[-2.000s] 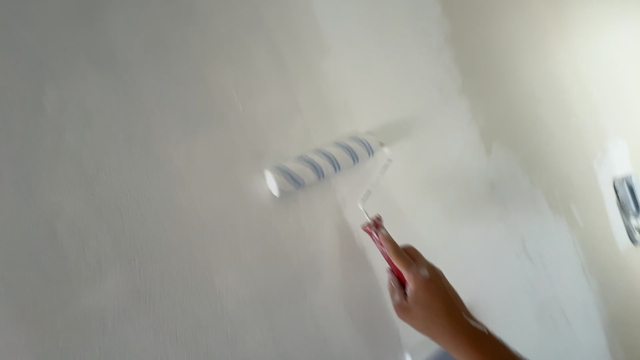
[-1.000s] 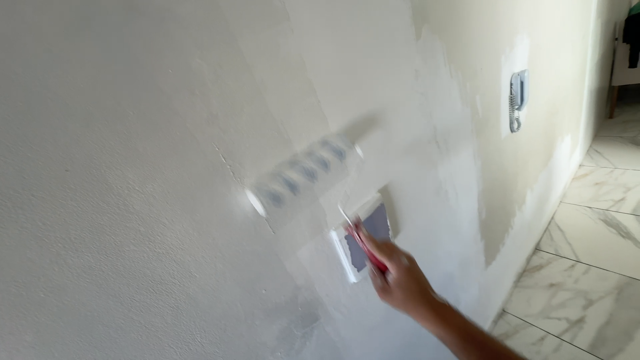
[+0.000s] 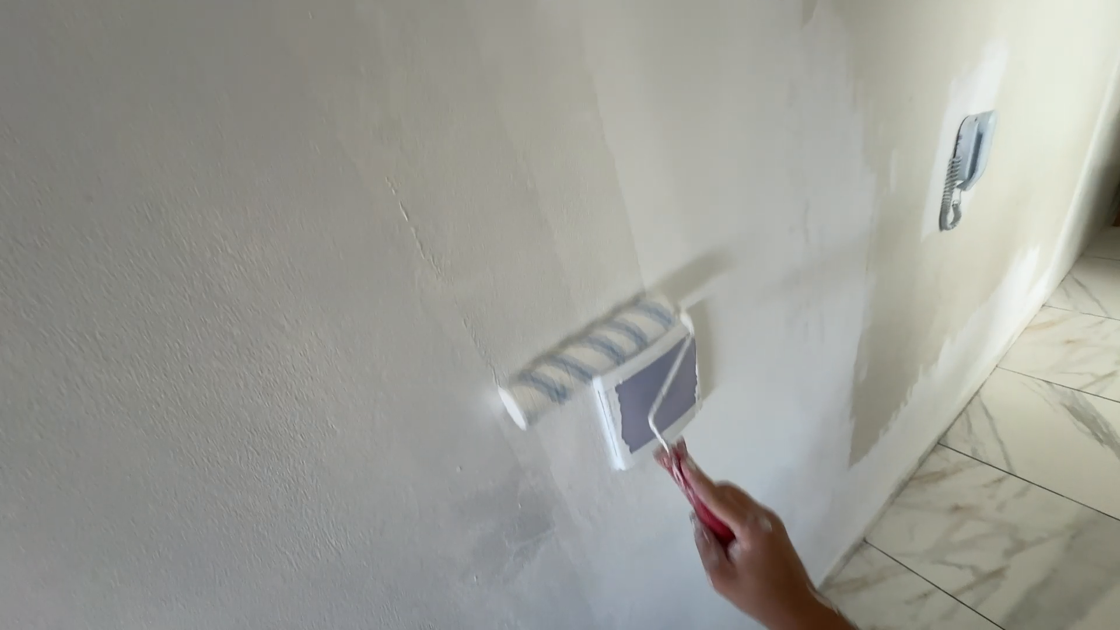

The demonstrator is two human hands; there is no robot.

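My right hand [image 3: 744,542] grips the red handle of a paint roller [image 3: 599,350] at the lower right of centre. The roller's white sleeve has blue spiral stripes and lies tilted against the wall [image 3: 289,306], its right end higher than its left. Just below the sleeve, a white-framed wall box [image 3: 652,398] with a purple-grey face stands out from the wall, and the roller's bent wire frame passes in front of it. Fresh white paint covers part of the wall, with beige showing farther right. My left hand is out of view.
A grey intercom handset [image 3: 969,162] with a coiled cord is mounted on the wall at the upper right. Marble-patterned floor tiles [image 3: 962,525] run along the wall's base at the right. A thin raised line marks the wall above the sleeve's left end.
The view has swung down and right since two seconds ago, bringing the floor into sight. The roller now lies right above the wall box; my right hand still holds its handle.
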